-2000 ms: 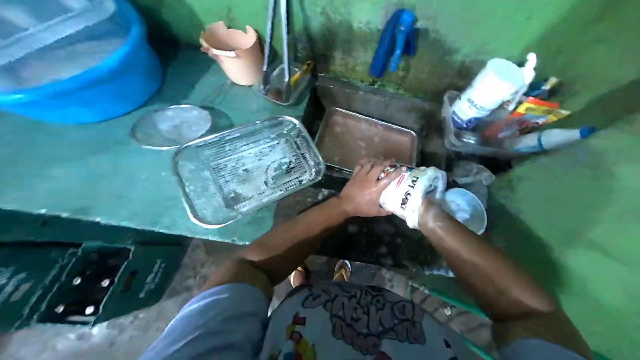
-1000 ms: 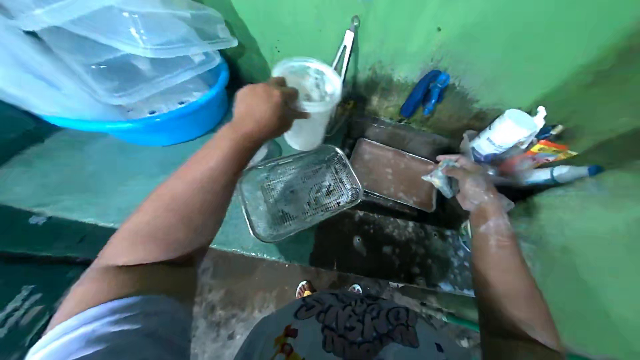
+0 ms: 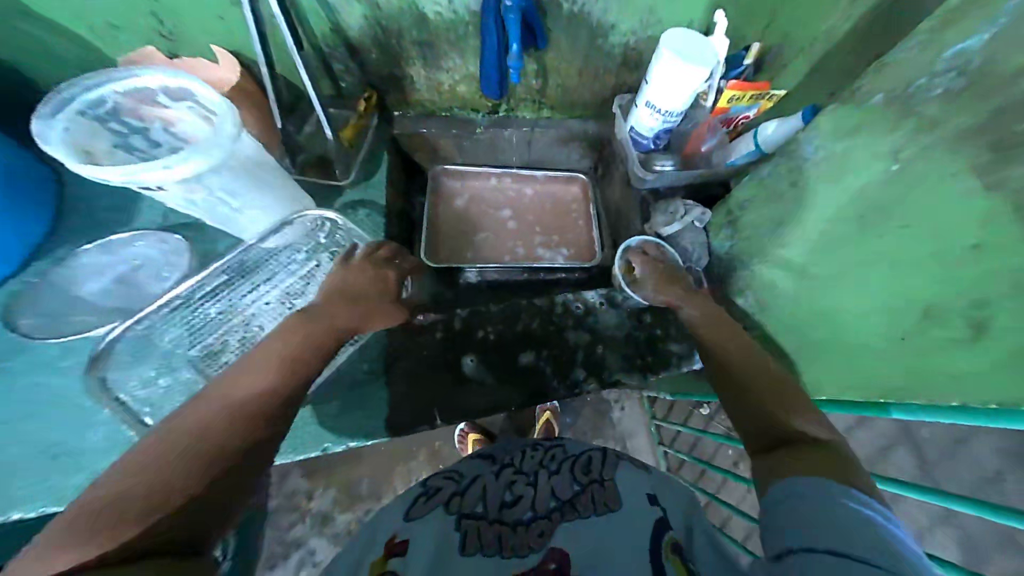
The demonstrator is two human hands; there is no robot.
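Note:
My left hand (image 3: pixel 370 286) is by the right edge of a metal mesh tray (image 3: pixel 248 296) that lies on the green counter; whether it grips anything cannot be seen. My right hand (image 3: pixel 654 274) reaches into a small white tub (image 3: pixel 626 262) at the sink's right side, its fingers hidden inside. Between the hands, a rectangular metal pan (image 3: pixel 512 216) full of cloudy brownish liquid sits in the dark sink. A tall translucent plastic bucket (image 3: pixel 216 172) stands behind the mesh tray. Left of the tray lies a clear round lid (image 3: pixel 104 280).
A blue tap (image 3: pixel 514 48) is on the green wall above the sink. A plastic container (image 3: pixel 668 178) of bottles and packets stands at the back right. Metal tongs (image 3: pixel 300 68) rest in another container (image 3: pixel 344 160). Green metal bars (image 3: pixel 920 490) are at lower right.
My left hand has let go of the translucent bucket, which now stands on the counter, and is down by the sink. My right hand, holding a wet bundle a second ago, is now in the white tub.

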